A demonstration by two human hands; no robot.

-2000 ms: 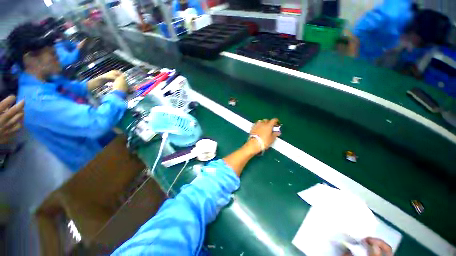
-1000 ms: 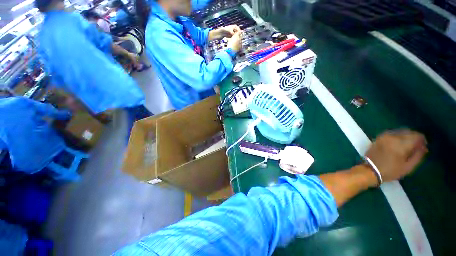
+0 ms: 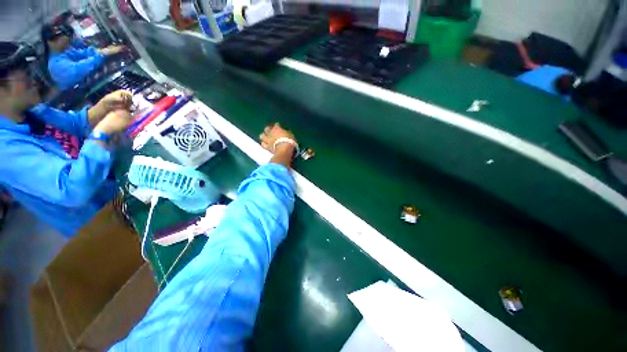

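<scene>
My left hand (image 3: pixel 278 139) reaches out over the white rail at the near edge of the green conveyor belt. A white bracelet is on its wrist. Its fingers are bent and partly hidden, so I cannot tell whether they hold anything. A small electronic module (image 3: pixel 307 154) lies on the belt just right of the wrist. Another module (image 3: pixel 410 214) lies further right along the belt, and a third module (image 3: pixel 511 300) is nearer at the lower right. My right hand is not in view.
White paper sheets (image 3: pixel 405 319) lie on the bench at the bottom. A light-blue fan (image 3: pixel 172 180), a handheld fan (image 3: pixel 180 232) and a white metal box (image 3: pixel 190 137) stand left. A worker (image 3: pixel 58 161) sits beyond. Black trays (image 3: pixel 271 38) lie across the belt.
The view has swung back right and the paper sheets show again. My left hand now appears further away at the rail. My right hand, seen earliest over the paper, is out of view.
</scene>
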